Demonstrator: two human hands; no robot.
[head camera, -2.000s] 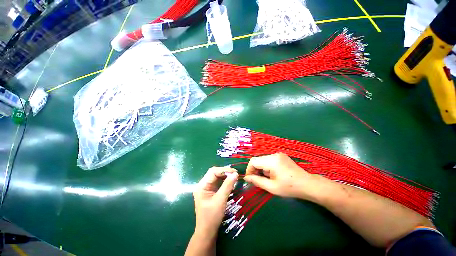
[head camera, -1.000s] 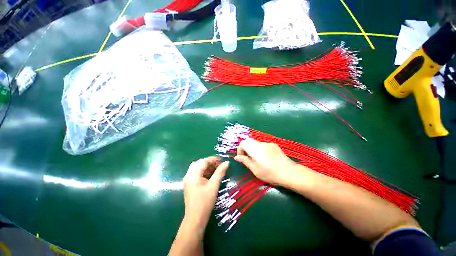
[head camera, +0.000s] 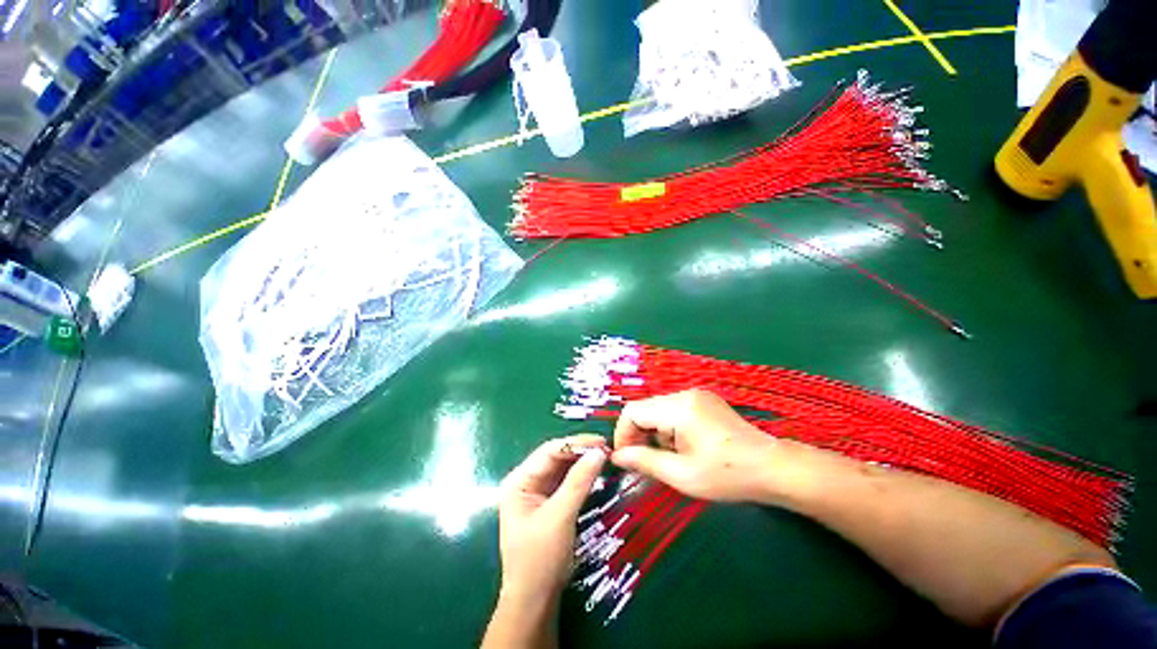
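Red lead wires (head camera: 812, 399) fan out under my hands, with white sleeve-like pieces (head camera: 599, 377) at their left ends. A second group of wire ends with white pieces (head camera: 609, 571) lies below my right wrist. My left hand (head camera: 546, 501) and my right hand (head camera: 685, 444) meet fingertip to fingertip, just left of the wires. Both pinch what looks like one wire end with a small white piece; it is tiny and mostly hidden by the fingers. My right forearm lies across the wires.
A tied red wire bundle (head camera: 723, 184) lies beyond my hands, with a few stray wires. A large clear bag (head camera: 355, 292) is at left, a small bag (head camera: 713, 64) and a clear bottle (head camera: 549, 95) at the far side, and a yellow heat gun (head camera: 1072, 146) at right.
A second ago my right hand was at the upper wire ends and my left fingers were apart from it. Now the hands are together at a wire end. The camera view has shifted.
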